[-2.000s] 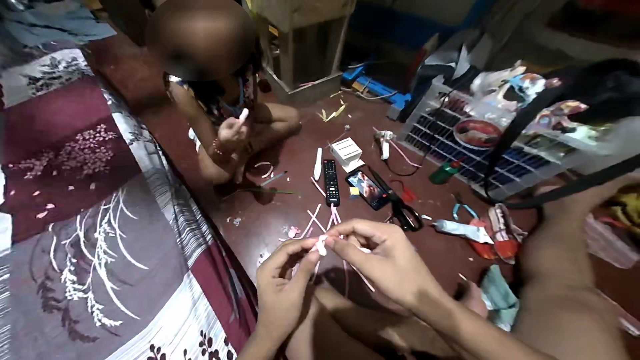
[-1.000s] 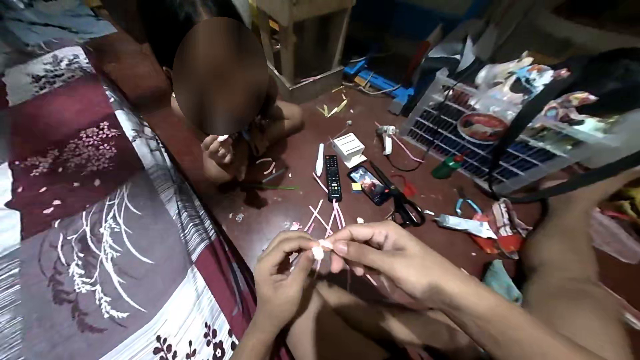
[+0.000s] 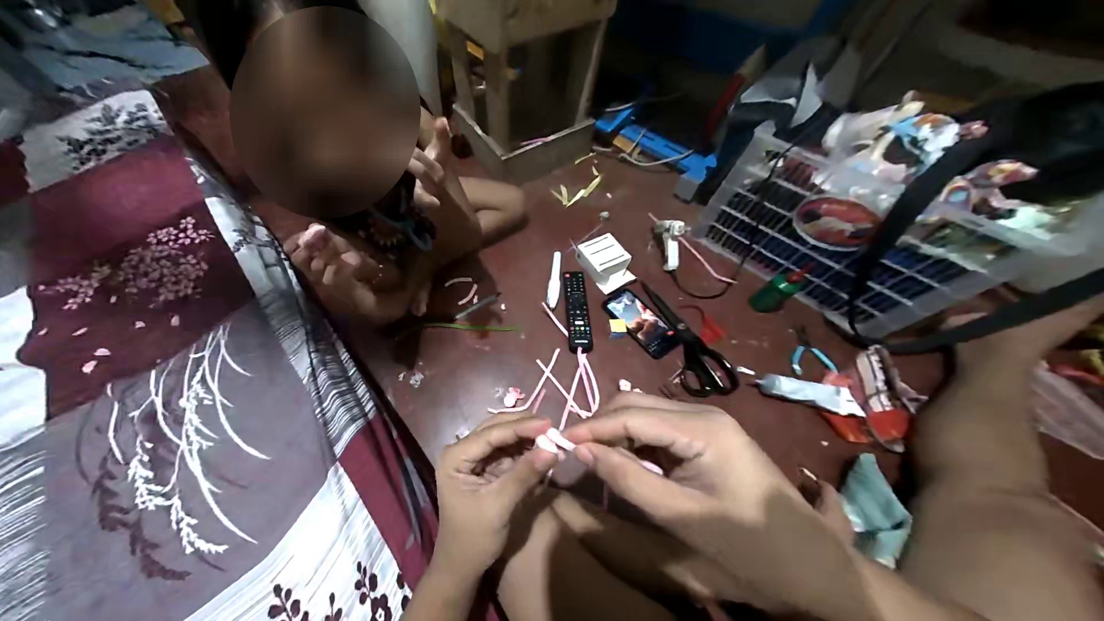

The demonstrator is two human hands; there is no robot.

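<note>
Both my hands meet over my lap at the lower middle of the head view. Between fingertips and thumb, my left hand (image 3: 496, 483) pinches a small pale pink piece (image 3: 553, 441), whose material I cannot tell. The thumb and forefinger of my right hand (image 3: 673, 466) grip its other side. Just beyond my fingers, thin pink strips (image 3: 573, 388) lie on the red floor. A black remote control (image 3: 577, 310) lies behind them, beside a smartphone (image 3: 640, 321) with a lit screen. Black-handled scissors (image 3: 707, 366) rest against the phone.
A person sits opposite, one hand (image 3: 332, 263) raised. Patterned fabric (image 3: 172, 405) covers the left side. At the right are a clear plastic rack (image 3: 776, 233), a green bottle (image 3: 777, 291), a white tube (image 3: 811, 393) and blue-handled pliers (image 3: 811, 355). A white box (image 3: 605, 257) stands behind the phone.
The person opposite has leaned closer, and their hands have moved apart, one now holding a small pale thing. My two hands stay together around the pink piece, with small finger shifts.
</note>
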